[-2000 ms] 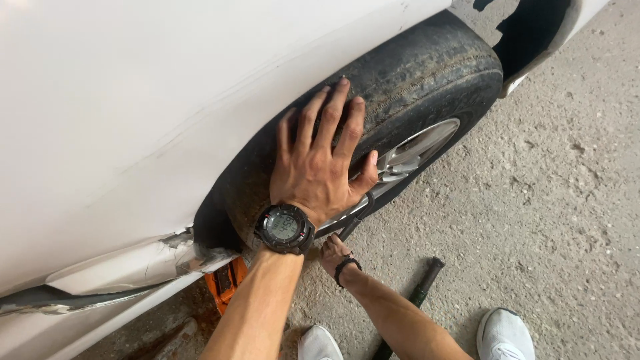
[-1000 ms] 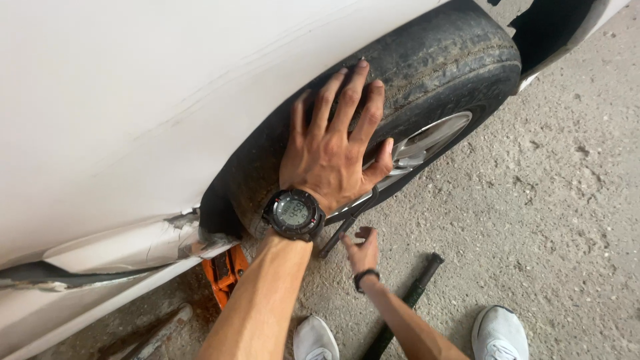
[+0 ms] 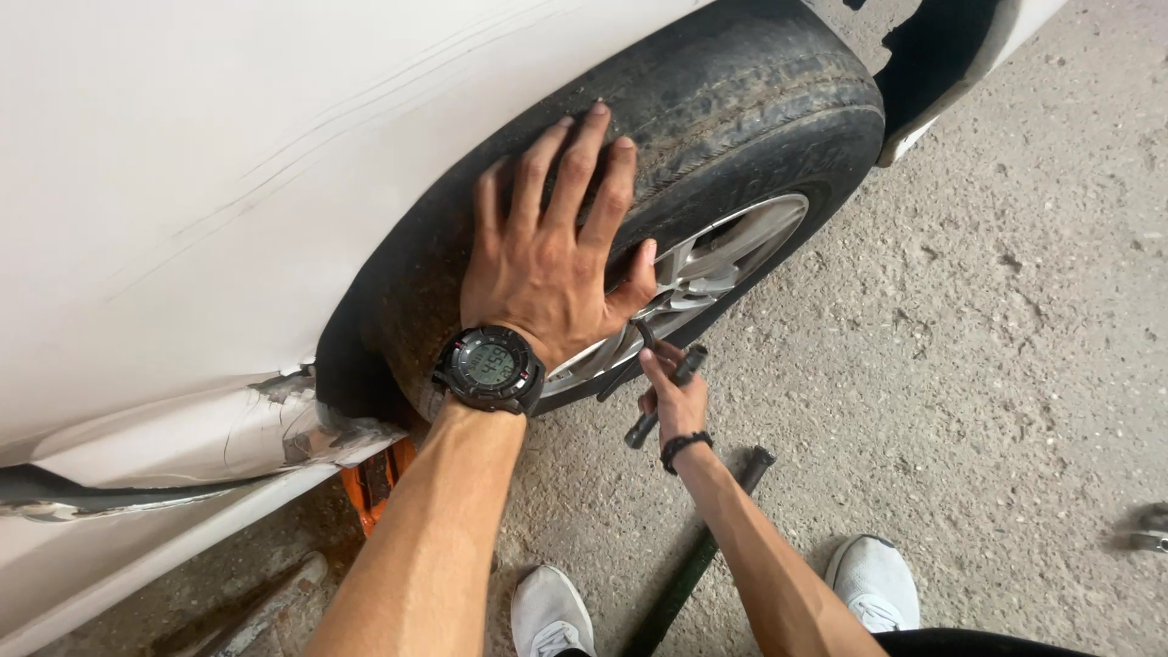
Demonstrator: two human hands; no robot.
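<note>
My left hand [image 3: 552, 237], with a black digital watch [image 3: 488, 370] on its wrist, rests spread on the tread of a dirty car tire [image 3: 748, 100]. Beside its thumb shows the silver alloy wheel rim [image 3: 721, 260]. Low in front of the rim, my right hand [image 3: 675, 397] grips a dark metal lug wrench [image 3: 691, 365] with a crossbar; part of the tool lies hidden behind the fingers. A black bracelet circles the right wrist. The wrench's far end is near the wheel's spokes, and whether it sits on a nut cannot be told.
The white car body [image 3: 228, 182] has scratches and a broken sill [image 3: 265, 424]. An orange jack [image 3: 374, 484] stands under the sill. A dark green pipe [image 3: 693, 557] lies on the rough concrete floor [image 3: 1004, 319], between two light grey shoes [image 3: 552, 611]. A rusty bar is at lower left.
My right hand has moved up and closed around the wrench; one second ago its fingers were apart beside the wheel. My left hand stays on the tire.
</note>
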